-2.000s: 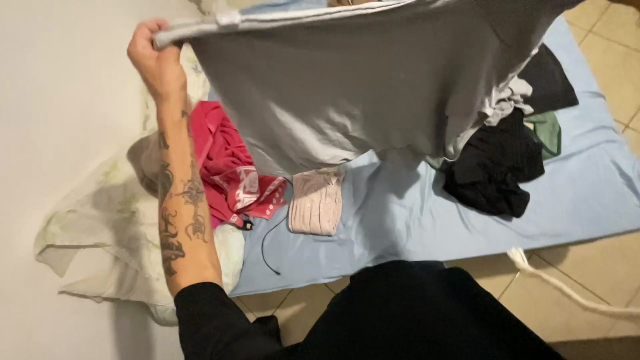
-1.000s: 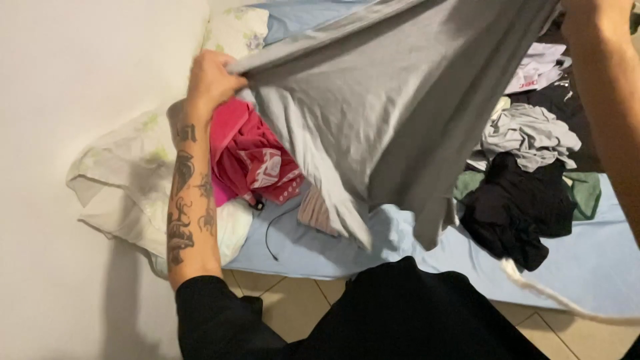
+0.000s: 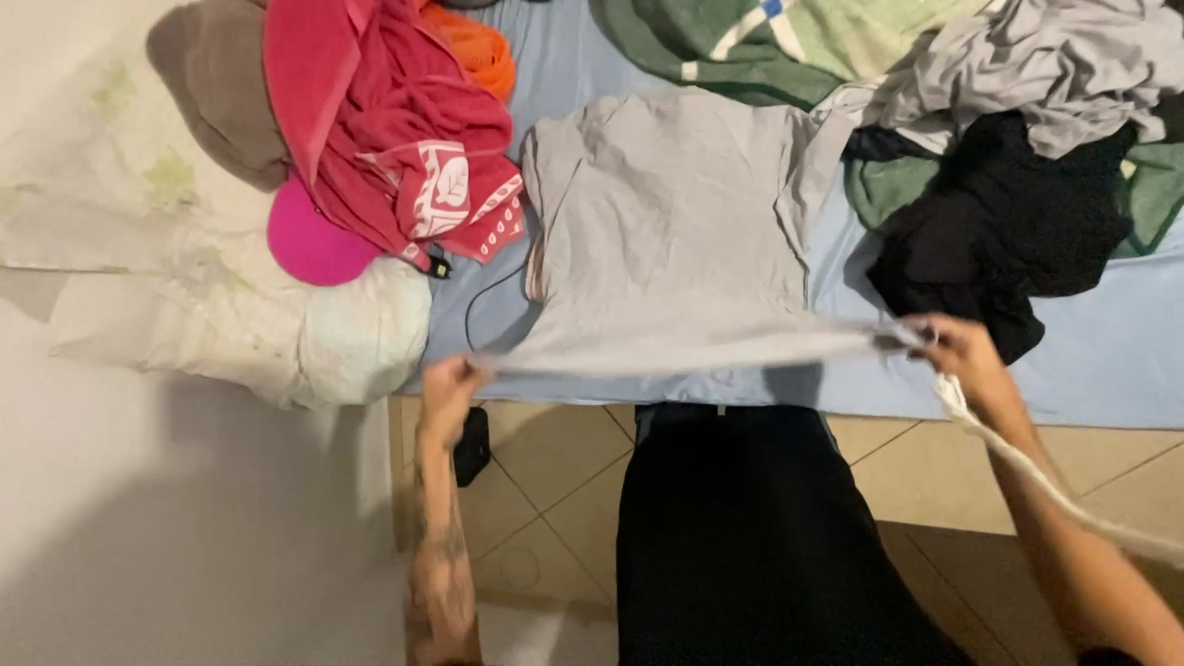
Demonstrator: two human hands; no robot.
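Observation:
A light grey T-shirt (image 3: 675, 222) lies spread over the blue bed sheet, its near edge pulled wide between my two hands. My left hand (image 3: 450, 393) pinches the left end of that edge, close to the front of the bed. On the other side my right hand (image 3: 962, 356) grips the right end, just below a black garment (image 3: 999, 231). Both hands and the stretched edge are slightly blurred. Part of a folded striped item peeks out under the shirt's left side and is mostly hidden.
A red towel (image 3: 398, 120), an orange cloth (image 3: 476, 51) and a magenta item (image 3: 319, 236) lie left, by a pale patterned pillow (image 3: 231, 314) and the wall. Green blanket (image 3: 814, 46) and crumpled grey clothes (image 3: 1054, 65) lie beyond. A white cord (image 3: 1045, 476) crosses my right forearm.
The grey shirt, held up in the air in both earlier frames, now lies on the bed with only its near edge held. My left hand has come down toward me.

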